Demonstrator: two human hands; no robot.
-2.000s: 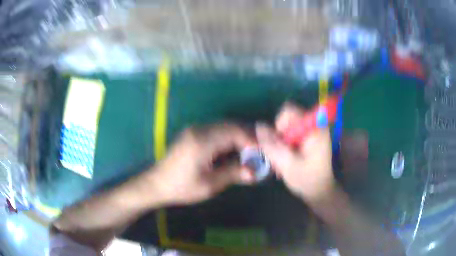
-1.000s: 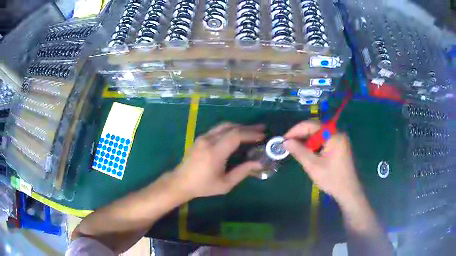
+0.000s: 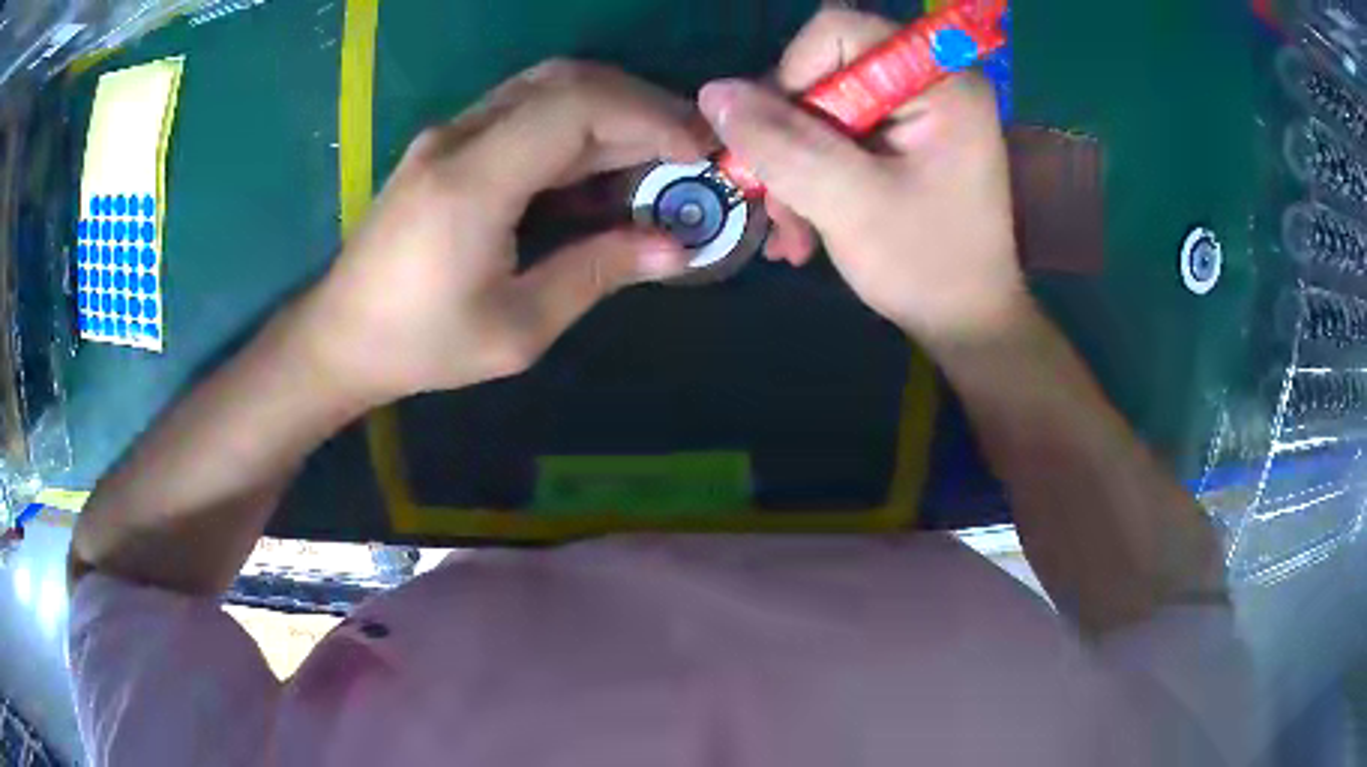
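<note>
My left hand (image 3: 495,225) is closed around a round holder with a round part (image 3: 693,214) in it, held above the green mat. The part has a silver-white outer ring and a dark concentric centre. My right hand (image 3: 900,195) grips a red hand tool (image 3: 885,83) with a blue dot. The tool slants down to the left, and its lower end is at the right rim of the part. My right fingertips are close beside the holder. Most of the holder is hidden under the part and the fingers.
A loose round part (image 3: 1202,261) lies at right on the mat (image 3: 1139,375). A brown square (image 3: 1058,199) lies right of my right hand. A dot label sheet (image 3: 128,210) is at left, a green label (image 3: 642,483) near the front edge. Side trays (image 3: 1331,225) stand at far right.
The view has tipped down, so the trays ahead are out of the picture. The part has gone from my right fingertips into the holder, and the red tool now points at its rim.
</note>
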